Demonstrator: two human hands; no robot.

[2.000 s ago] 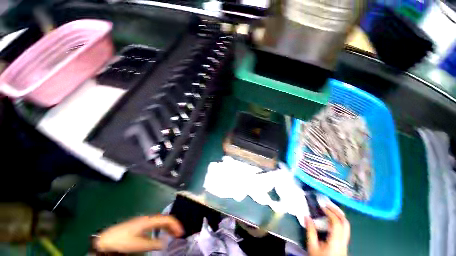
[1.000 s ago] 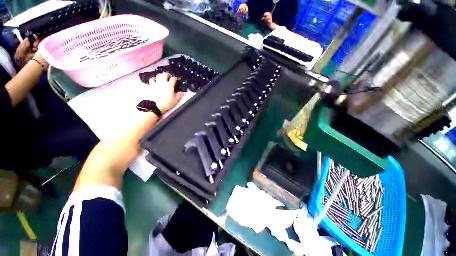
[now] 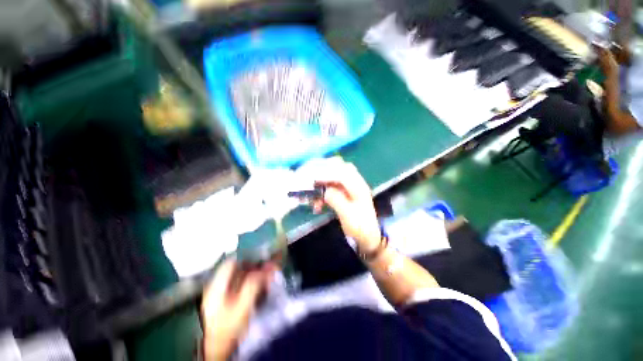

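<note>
My right hand is over the bench edge, thumb and fingers closed on a small dark slim part. My left hand is lower and to the left, blurred, with its fingers bent; something dark shows at its fingertips, but the blur hides whether it is held. Crumpled white cloth lies along the bench edge behind the hands. The blue basket full of silver pins stands behind the cloth. A dark fixture block on a brownish base is left of it.
Black parts lie in rows on a white sheet at the upper right. Dark trays are at far left, beside a green machine head. A blue crate and bagged blue crate stand below the bench. A person's arm shows at right.
The view has swung right. My left hand has come back from the black parts beside the pink basket to the front bench edge. My right hand has come into view with a dark part.
</note>
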